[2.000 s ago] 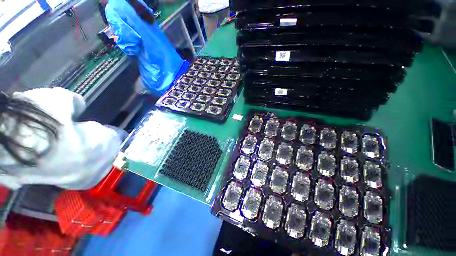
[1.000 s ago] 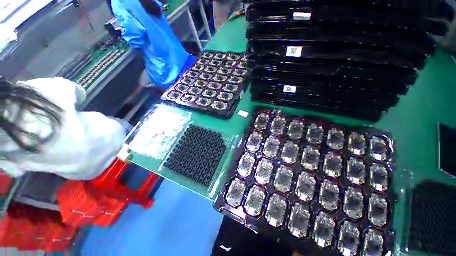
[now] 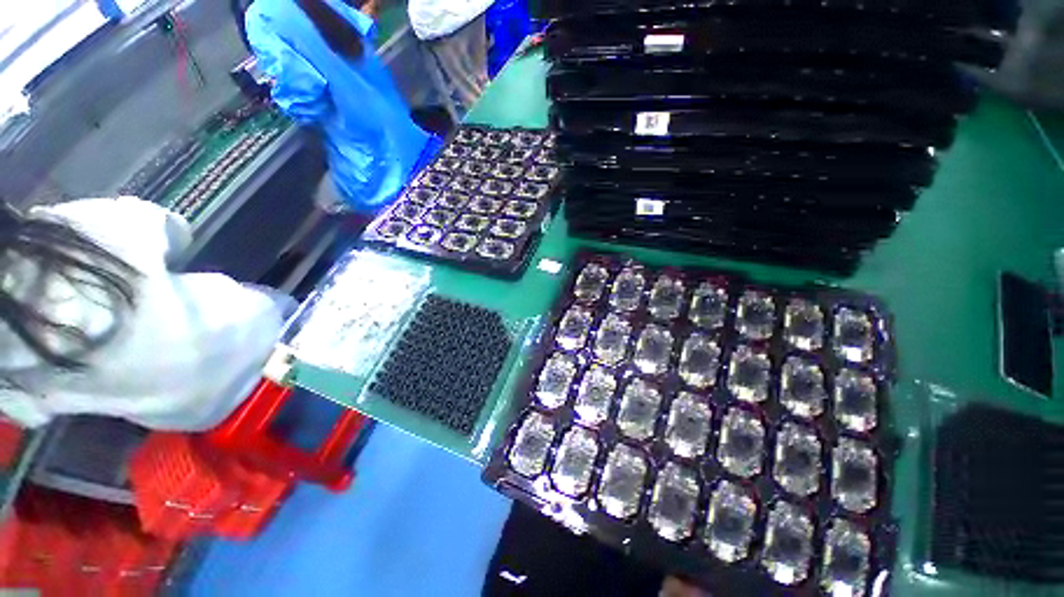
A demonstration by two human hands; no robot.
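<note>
The large black blister tray (image 3: 531, 489) lies before me on the green mat, with a silvery unit with a dark rim in each visible pocket. The left small-parts tray (image 3: 442, 364) holds a dense grid of tiny dark parts. The right small-parts tray (image 3: 1001, 490) is cut off by the right edge. Neither of my hands can be made out. A small brownish patch shows at the bottom edge below the main tray, too little to tell what it is.
Stacked black trays (image 3: 747, 140) with white labels stand behind the main tray. A second filled tray (image 3: 473, 198) lies far left, near a clear glittery tray (image 3: 359, 309). A smartphone (image 3: 1026, 332) lies right. A person in white (image 3: 175, 315) and red crates (image 3: 198, 478) are left; others stand behind.
The view has swung slightly, so the trays sit a little further left than one second ago. More of a person in light clothing shows at the back. The brownish patch has appeared at the bottom edge.
</note>
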